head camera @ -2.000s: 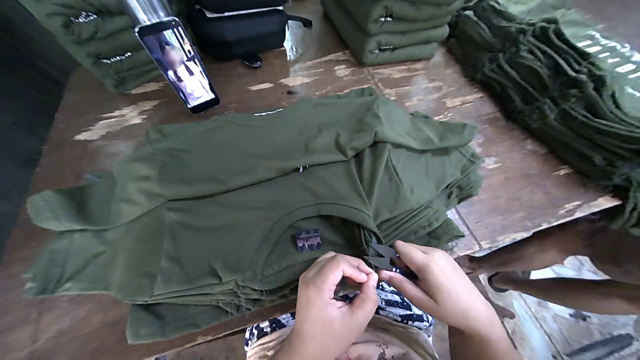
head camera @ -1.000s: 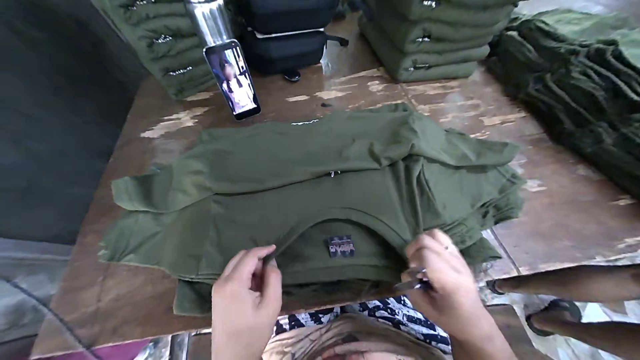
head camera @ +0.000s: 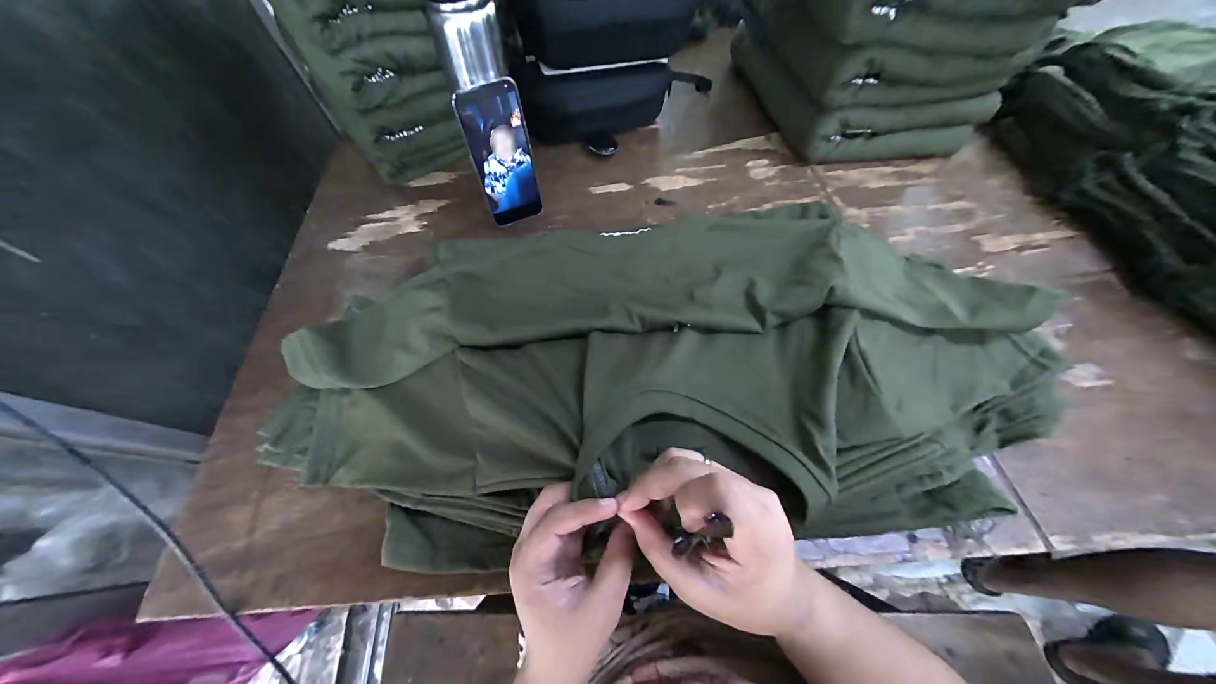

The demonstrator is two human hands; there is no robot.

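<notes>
A stack of olive-green T-shirts lies on the wooden table, the top one with its round neckline towards me. Both hands meet at the near left side of that neckline. My left hand pinches the collar edge between thumb and fingers. The thumb and index finger of my right hand touch the left fingertips, pinching at the same spot; whether thread or cloth is between them is too small to tell. A small dark tool, probably thread snips, is tucked in the right palm, mostly hidden by the fingers.
A phone leans on a metal bottle behind the shirts, beside black zipped cases. Folded green shirts stand in piles at back left and back right. Loose dark green garments lie at right. Another person's legs show lower right.
My hands were apart on the two sides of the neckline one second ago and are now together at its left side. The right hand has moved left, still with the dark tool.
</notes>
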